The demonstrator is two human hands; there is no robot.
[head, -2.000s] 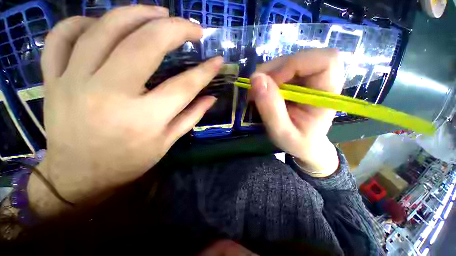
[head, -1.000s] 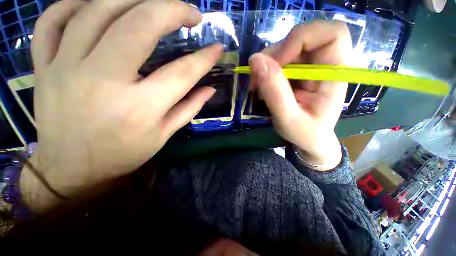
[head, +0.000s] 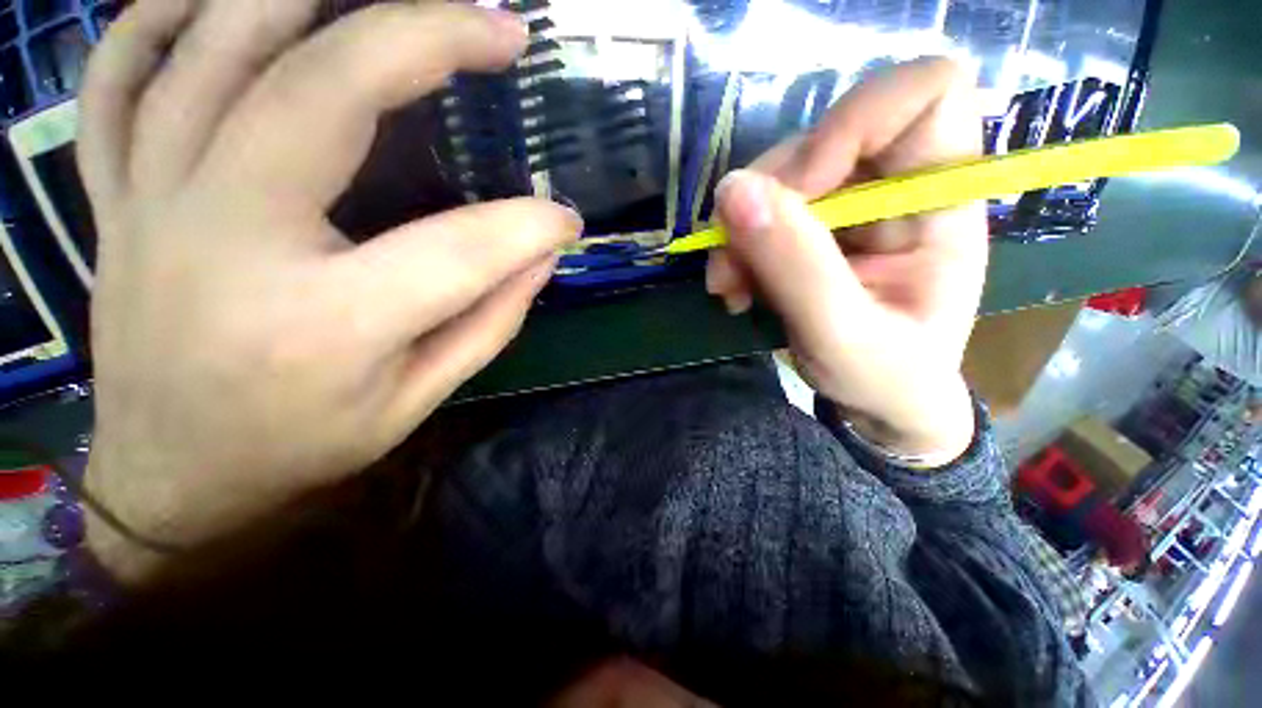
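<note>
My left hand is spread over a clear glossy sheet with rows of small dark pieces; whether it grips the sheet is hidden. Its thumb tip is at the near blue edge of a front housing. My right hand holds yellow tweezers slanting up to the right, their fine tips at that same blue edge, right of the left thumb. The tips look closed; whether a piece is between them is too small to tell. The housing's dark window has a cream outline.
Other blue-edged housings lie left under my left hand and right in the black tray. The dark green bench edge runs before my lap. Red crates and cardboard are at lower right.
The tweezer tips and left thumb are now at the housing's near edge instead of over its window. The tweezers' rear end has risen. The rows of dark pieces show more clearly.
</note>
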